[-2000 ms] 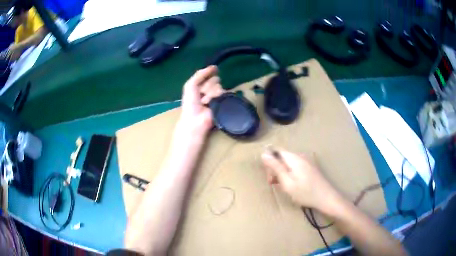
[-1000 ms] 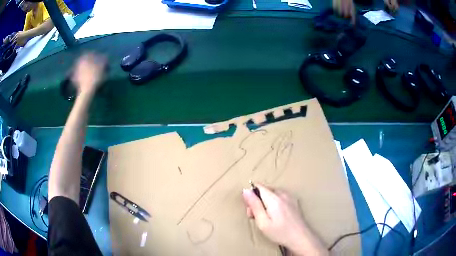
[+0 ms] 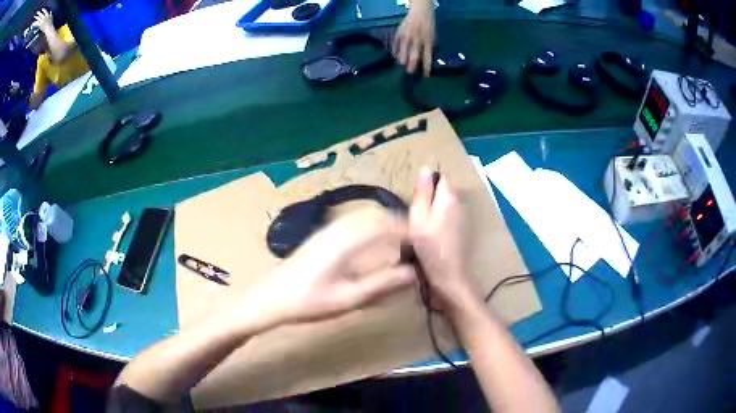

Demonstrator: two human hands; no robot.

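Note:
Black over-ear headphones (image 3: 299, 227) lie on the tan cardboard sheet (image 3: 492, 278). One cup and the headband arc show; the other cup is hidden by my hands. My left hand (image 3: 347, 262) is blurred and reaches across the headphones to touch or nearly touch my right hand; what its fingers hold cannot be told. My right hand (image 3: 436, 230) is closed at the headband's right end, with a small dark plug (image 3: 437, 177) showing at its fingertips. The black test cable (image 3: 428, 310) hangs below it and trails right.
Thread snips (image 3: 203, 269), a smartphone (image 3: 146, 248) and a coiled cable (image 3: 86, 298) lie left. Paper sheets (image 3: 557, 214), a test box (image 3: 646, 187) and a power supply (image 3: 678, 113) stand right. Several headphones (image 3: 560, 83) lie on the green strip, where another person's hand (image 3: 416, 39) reaches.
My left hand has come back from the upper left, and headphones now lie on the cardboard. My right hand has moved up beside them with the plug. Another pair lies at the strip's left.

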